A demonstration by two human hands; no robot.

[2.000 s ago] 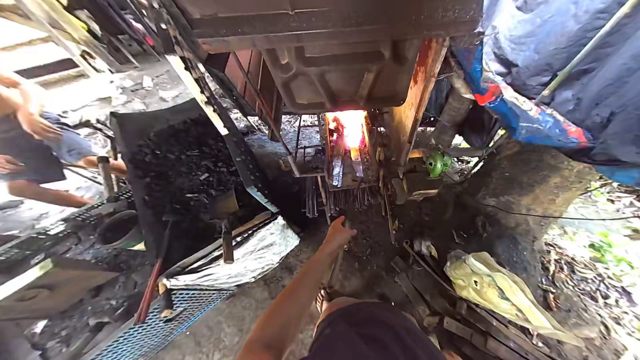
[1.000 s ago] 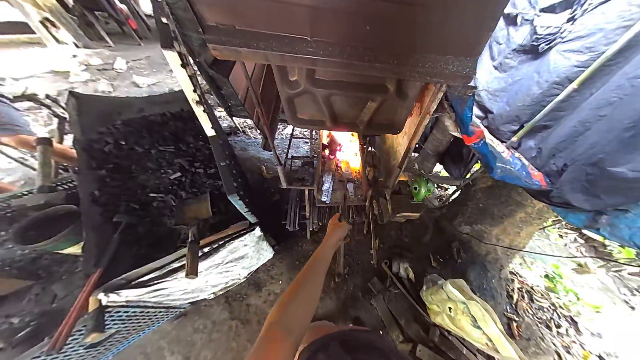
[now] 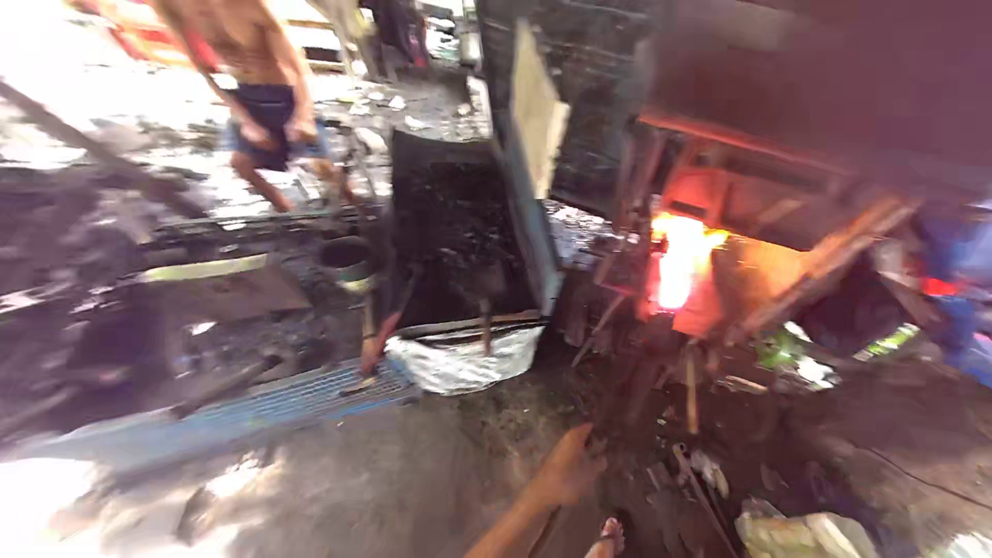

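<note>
My left hand (image 3: 570,469) is low in the middle of the head view, over dark ground, with the forearm rising from the bottom edge. Motion blur hides its fingers; a thin dark rod (image 3: 545,531) shows just below it, and whether the hand grips it cannot be told. My right hand is out of the frame. Beyond the left hand and to its right, bright flames (image 3: 678,267) burn in a forge under a dark metal hood (image 3: 806,85). A wooden-handled tool (image 3: 692,391) stands below the fire.
Charcoal fills a black bin (image 3: 465,225), with a whitish sack (image 3: 469,360) at its front. A blue mesh panel (image 3: 310,399) lies to the left, near a bucket (image 3: 346,260). Another person (image 3: 263,101) is at the back left. A pale yellowish sack (image 3: 806,535) lies at the lower right.
The view has swung strongly to the left. My left hand, just below the forge opening in the earlier frames, is now farther from it. The other person now appears more upright.
</note>
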